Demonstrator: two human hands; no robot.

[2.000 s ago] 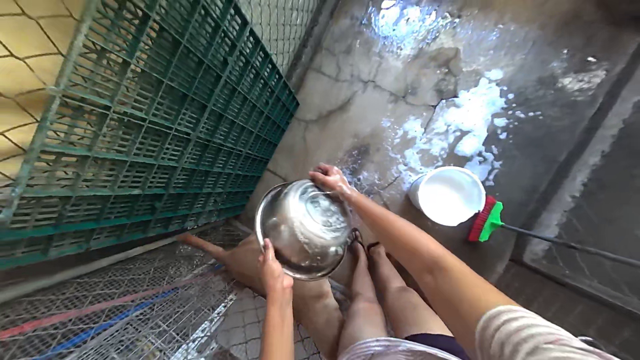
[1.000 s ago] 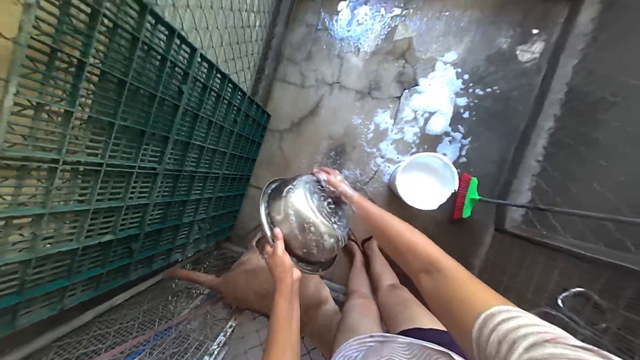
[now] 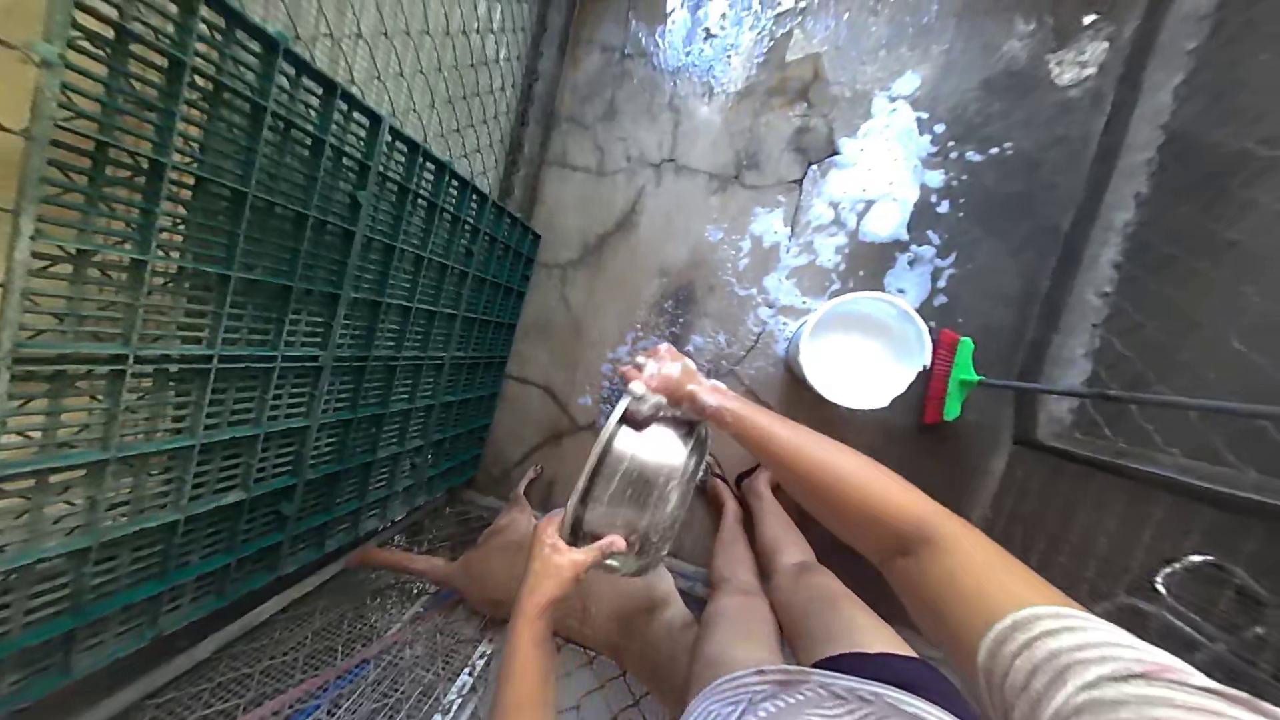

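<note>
A shiny metal basin [image 3: 640, 490] is tilted on its side above my legs, its rim facing left. My left hand [image 3: 560, 560] grips the lower part of the basin, the thumb lying over its wall. Suds cover my right hand [image 3: 670, 385], which is at the basin's upper edge; whether it grips the rim or only rests there, I cannot tell. Beyond my right forearm a white plastic bucket [image 3: 865, 350] stands on the wet floor, and a broom head with red bristles and a green block [image 3: 960, 380] lies close beside it.
Green plastic slatted panels [image 3: 300, 290] line the left side, with wire fencing behind. A tan, short-haired animal [image 3: 610, 610] is by my legs, near wire mesh [image 3: 330, 620]. White foam [image 3: 880, 170] spreads over the cracked concrete floor [image 3: 620, 150]. The broom's dark handle [image 3: 1130, 397] extends right.
The basin has turned from showing its rounded underside to standing more on edge. My right hand, on its upper edge in the earlier frames, now shows more suds.
</note>
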